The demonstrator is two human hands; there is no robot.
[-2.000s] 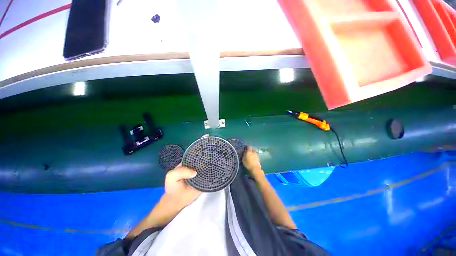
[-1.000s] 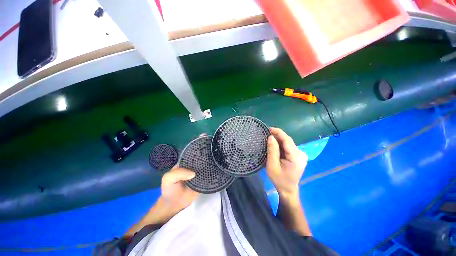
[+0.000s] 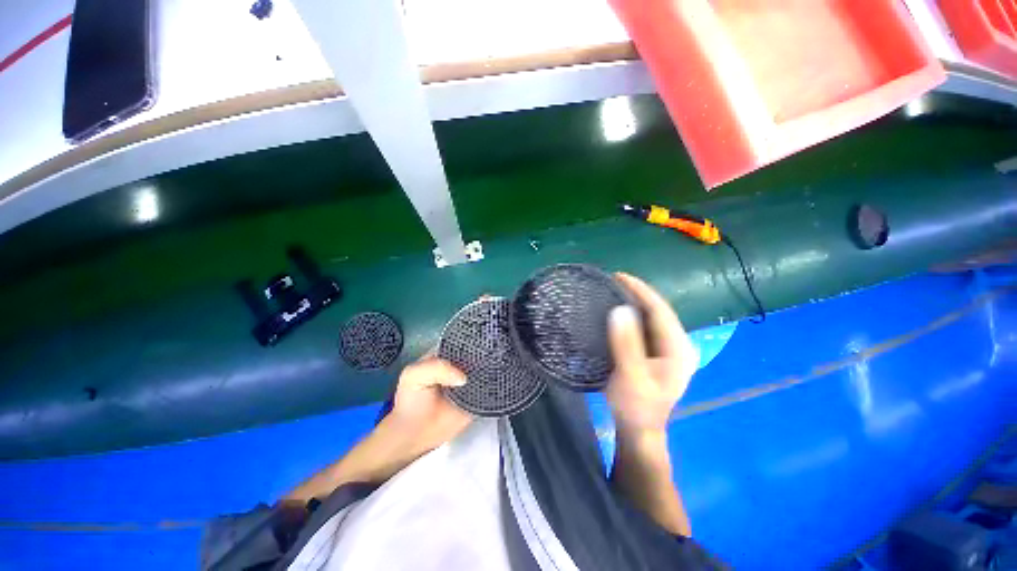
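My left hand (image 3: 429,393) holds a round dark screw dish (image 3: 491,359) by its lower left rim, thumb on top. My right hand (image 3: 650,363) holds a second round dish (image 3: 569,326) by its right side. This dish is slightly blurred and overlaps the right part of the left dish. Its surface looks ridged; whether screws lie in it I cannot tell. A third, smaller-looking dish (image 3: 370,341) lies on the green surface to the left of my hands.
A black bracket (image 3: 292,307) lies left of the dishes. An orange electric screwdriver (image 3: 683,224) with a cord and a small dark cap (image 3: 869,226) lie to the right. A shelf post (image 3: 415,156) stands ahead. A phone (image 3: 109,67) and a salmon foam tray (image 3: 730,132) are on the shelf.
My right hand has come up from beside the left dish with a second dish and holds it over that dish's right part. The view has shifted.
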